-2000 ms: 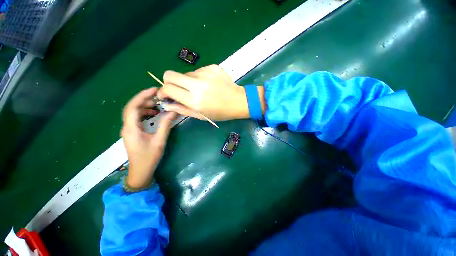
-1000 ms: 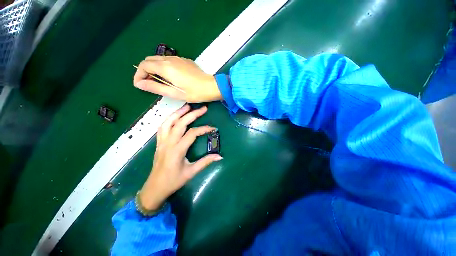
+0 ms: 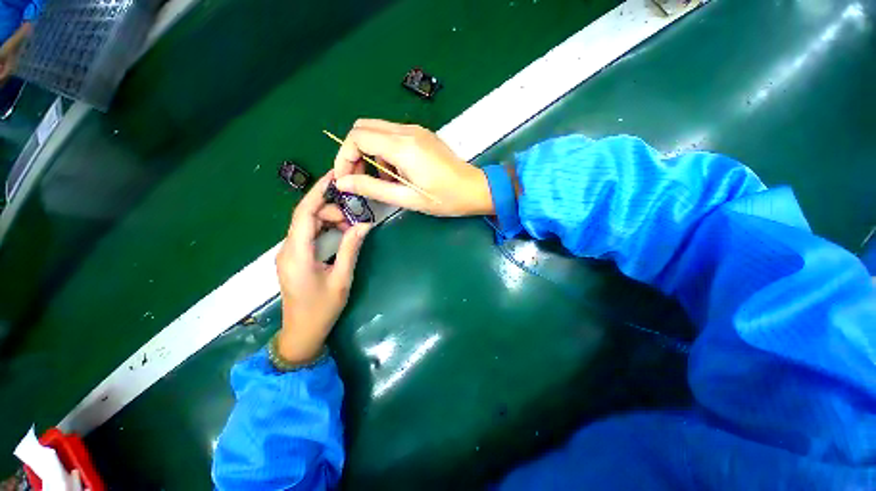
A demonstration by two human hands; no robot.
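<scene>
My left hand (image 3: 314,273) holds a small dark electronic module (image 3: 352,205) between thumb and fingers, over the white conveyor edge rail (image 3: 216,312). The module has a shiny centre. My right hand (image 3: 415,170) holds a thin tan wooden stick (image 3: 381,166), which slants across its fingers. My right fingertips are at the upper end of the module; whether they touch it is hard to tell. A blue wrist strap (image 3: 501,199) is on my right wrist, with a thin cord running over the green mat (image 3: 461,355).
Two dark modules lie on the green conveyor belt (image 3: 221,125), one beyond my left fingers (image 3: 294,175), one farther up (image 3: 421,83). A red bin (image 3: 75,462) with white paper is at lower left. A pale blister tray (image 3: 85,46) and a person's arm (image 3: 13,48) are at upper left.
My left hand has lifted the module from the green mat and brought it up to my right hand at the rail. The view has shifted, and the red bin shows again.
</scene>
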